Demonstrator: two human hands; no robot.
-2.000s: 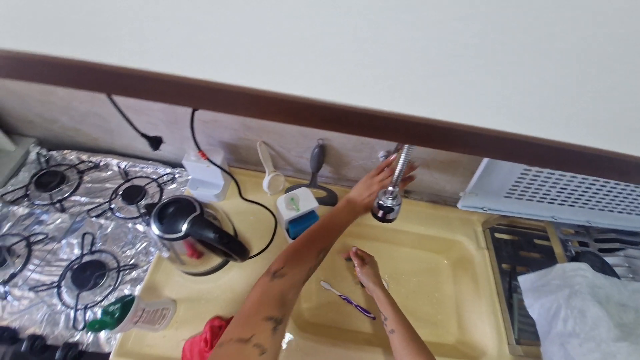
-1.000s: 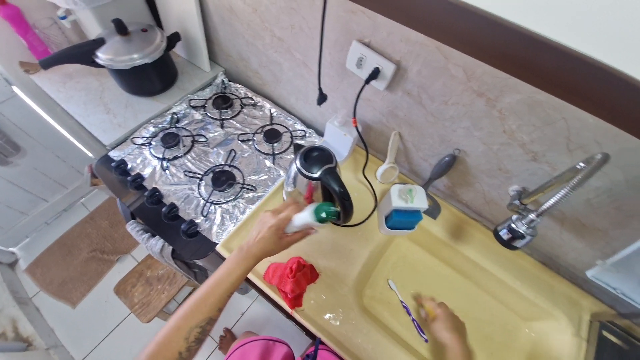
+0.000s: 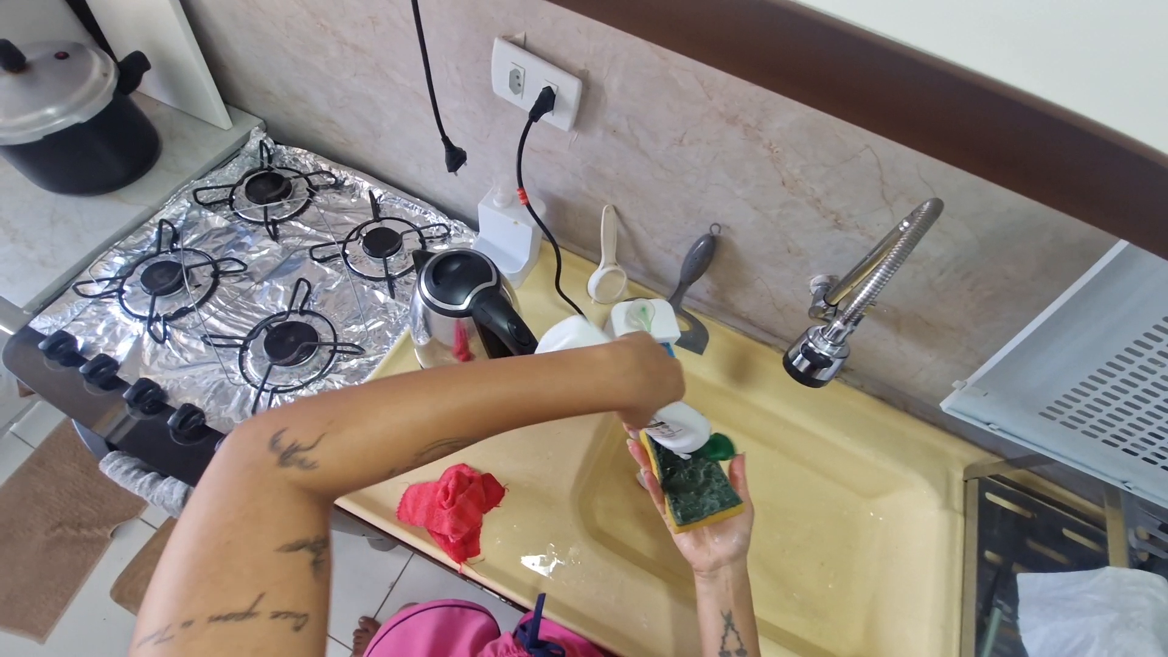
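My left hand (image 3: 650,374) holds a white squeeze bottle (image 3: 680,427) with a green cap, tipped downward over a green and yellow sponge (image 3: 695,488). The sponge lies scouring side up on the palm of my right hand (image 3: 721,538), above the yellow sink basin (image 3: 821,511). Wet-looking streaks show on the sponge's green face. My left forearm crosses in front of the counter, and my left fingers hide part of the bottle. A red cloth (image 3: 452,511) lies on the counter to the left of the basin. The toothbrush is not visible.
Behind my left arm stand an electric kettle (image 3: 456,310), a white dispenser (image 3: 509,233) and a white container (image 3: 643,319). The faucet (image 3: 817,356) overhangs the basin. A foil-covered stove (image 3: 210,338) is at left, a dish rack (image 3: 1086,392) at right.
My left hand has gone from the faucet to the bottle near the kettle, then brought it right, over the sponge. My right hand is now palm up. The view has turned left since the oldest frame.
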